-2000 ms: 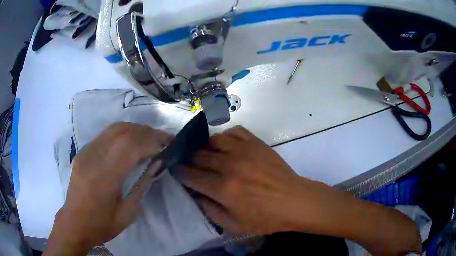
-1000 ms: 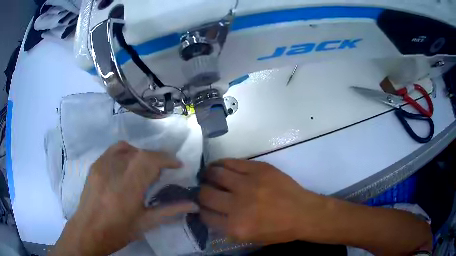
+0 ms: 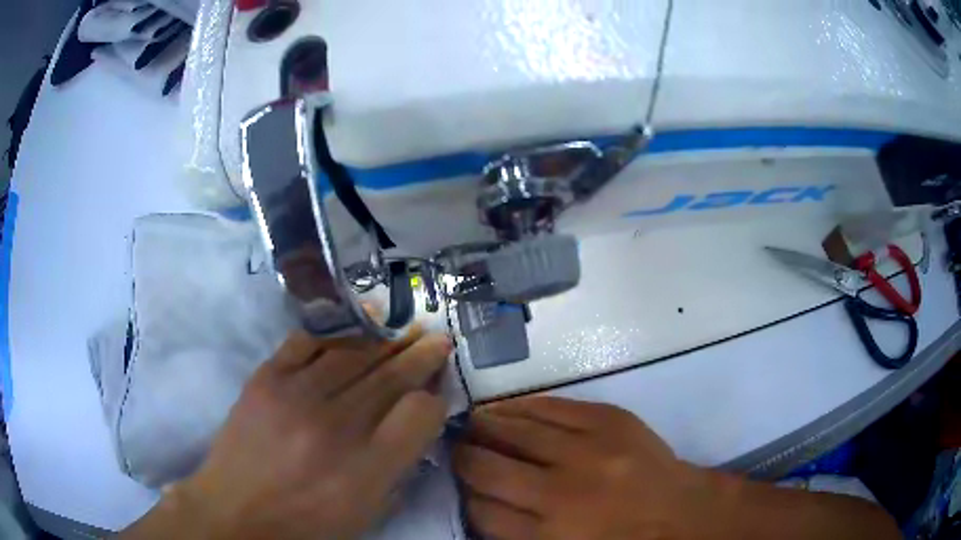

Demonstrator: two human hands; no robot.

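A garment panel (image 3: 195, 327), pale grey side up with a thin dark edge, lies on the table left of and under the machine head. My left hand (image 3: 337, 422) presses flat on it, fingertips close to the presser foot and needle (image 3: 427, 287), partly behind the shiny curved guard (image 3: 290, 211). My right hand (image 3: 569, 469) holds the panel's dark seam edge just below the needle area, fingers bent. The edge runs from the needle down between both hands. The lower part of the panel is mostly hidden by the hands.
The white JACK sewing machine (image 3: 453, 95) spans the top. Red-and-black scissors (image 3: 843, 280) lie on the right with blades pointing left. Grey pieces with dark edges (image 3: 132, 32) are piled at the upper left. Blue tape (image 3: 8, 306) runs along the left table edge.
My left hand has moved up and right to the presser foot and now lies flat. My right hand stays on the edge, slightly lower. The dark fold has flattened. The view has shifted closer to the machine head.
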